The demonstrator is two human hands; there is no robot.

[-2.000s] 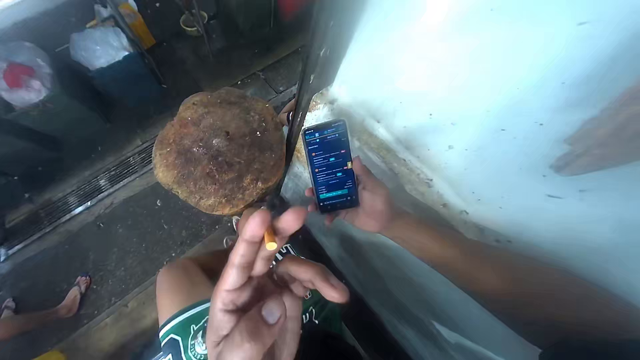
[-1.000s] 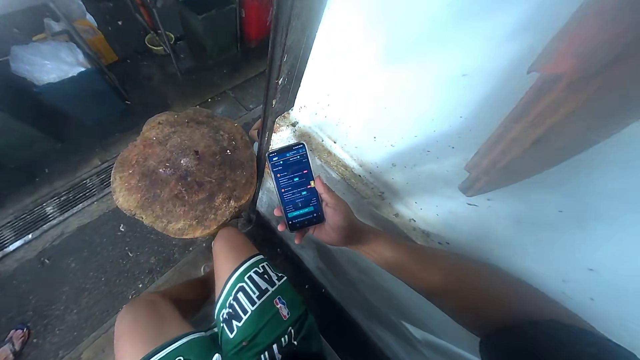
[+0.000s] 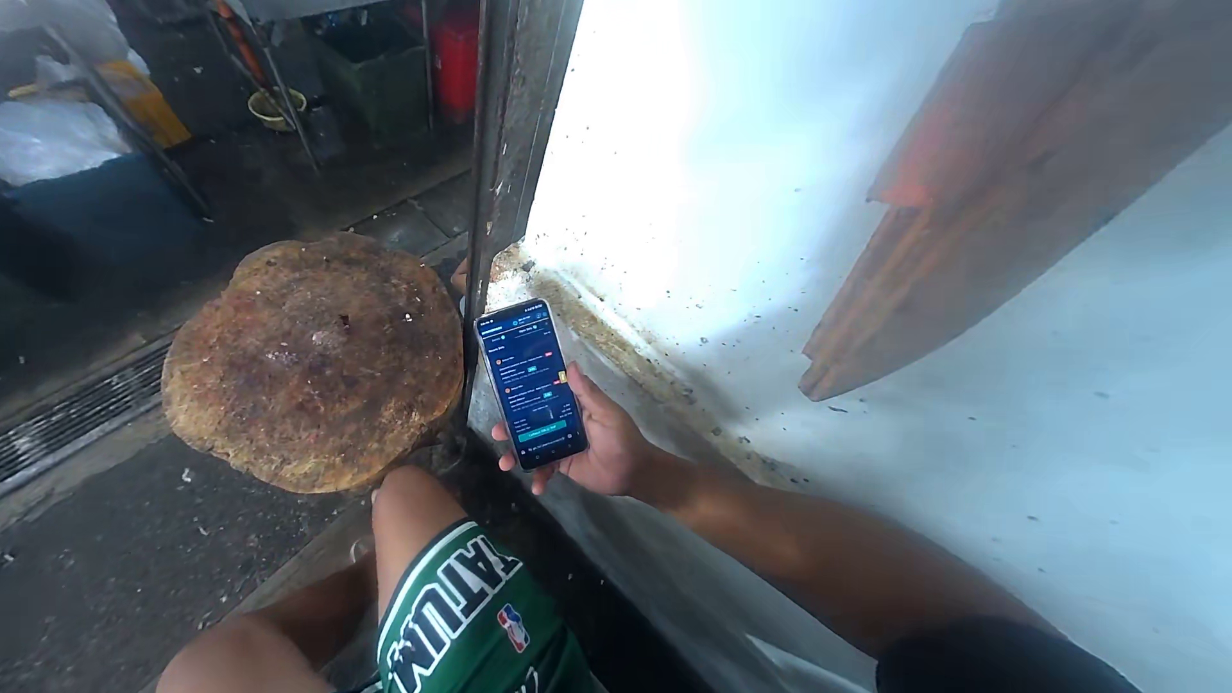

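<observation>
My right hand (image 3: 602, 438) holds a smartphone (image 3: 531, 385) upright from its lower right side, with the thumb along the edge and fingertips showing past the left edge. The lit screen faces me and shows a dark page with small writing. To the left of the phone stands a thick round wooden block (image 3: 318, 364) with a worn, stained top. My bare knees and green shorts (image 3: 481, 616) are below it. My left hand is out of view.
A dark metal post (image 3: 496, 164) rises between the block and a white, speckled wall (image 3: 731, 212). Farther back are a blue bin (image 3: 111, 217) with plastic bags, a small yellow basket (image 3: 277, 109) and a red container (image 3: 455, 63). A floor drain grate (image 3: 87, 409) runs at left.
Two seconds ago my left hand was raised in front with a cigarette between its fingers; it has since left the view. My right hand still holds the phone. The view has shifted.
</observation>
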